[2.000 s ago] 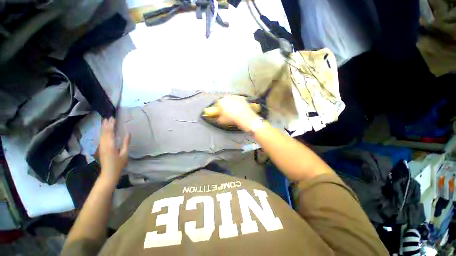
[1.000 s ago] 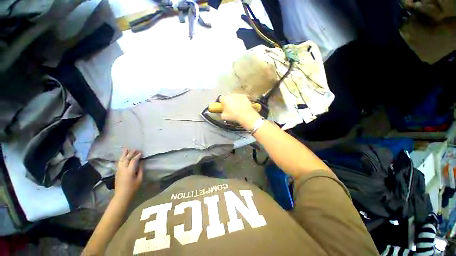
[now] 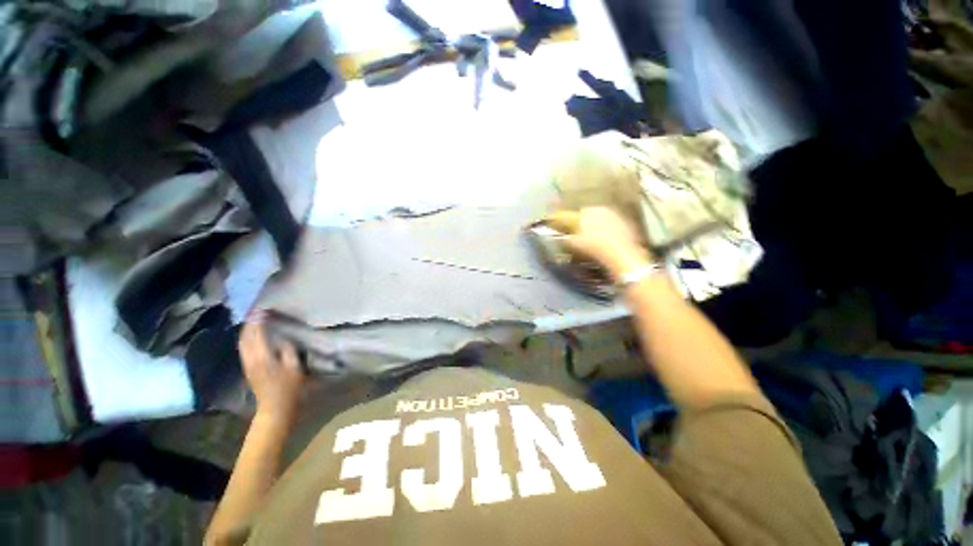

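Observation:
A grey-taupe garment panel [image 3: 427,267] lies across the near part of the white-covered pressing table [image 3: 427,160], its near edge hanging towards me. My right hand [image 3: 600,237] grips the handle of the steam iron [image 3: 571,261], which stands at the panel's right end beside the scorched cream rest cloth [image 3: 694,192]. The hand hides most of the handle. My left hand [image 3: 273,360] is at the panel's near left edge, with the cloth's edge pinched at its fingers. The picture is somewhat blurred.
A loose pile of grey pieces [image 3: 171,224] with black strips [image 3: 259,192] covers the table's left side. A yellow-tan ruler [image 3: 373,64], a tied grey strip [image 3: 477,59] and black scraps [image 3: 603,105] lie at the far side. Dark garments [image 3: 843,448] are heaped at lower right.
The iron has moved right along the panel to its right end. My left hand has come from the panel's left part down to its near edge. The camera view has shifted.

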